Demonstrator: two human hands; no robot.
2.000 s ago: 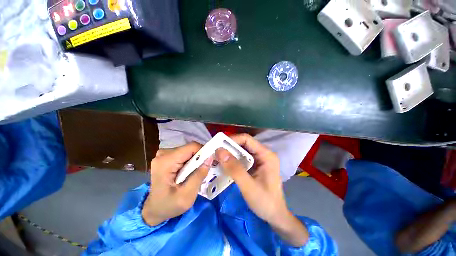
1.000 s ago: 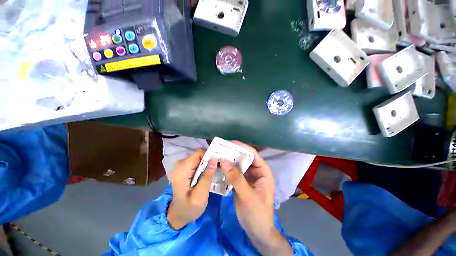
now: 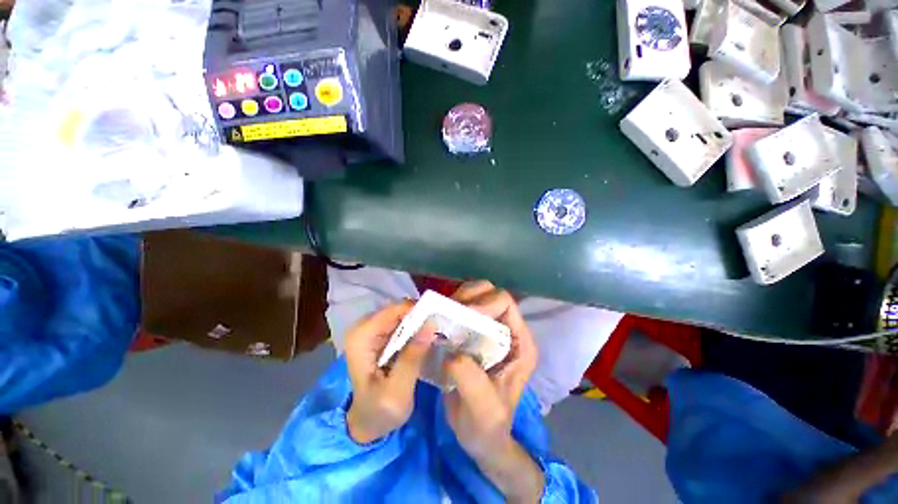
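Note:
A white plastic housing point(image 3: 455, 327) is held above my lap, just off the bench edge, open side up and tilted. My left hand point(image 3: 382, 379) grips its left side, thumb inside the shell. My right hand point(image 3: 492, 379) grips its right side, thumb also inside. The thumbs hide part of the inner face; whether a disc is fitted cannot be seen. On the green bench point(image 3: 394, 221) lie a clear disc point(image 3: 560, 212) and a pinkish clear disc point(image 3: 467, 129).
A dark dispenser point(image 3: 295, 94) and a white foam box point(image 3: 246, 187) with plastic film stand at left. A housing point(image 3: 456, 39) lies beside the dispenser. Several housings point(image 3: 675, 132) are heaped at right, one with a disc fitted point(image 3: 658, 28). Blue sleeves of other people show at both sides.
The view has shifted, so the bench things appear lower and more of the bench shows. Both hands still hold the housing; my right thumb has moved lower inside it.

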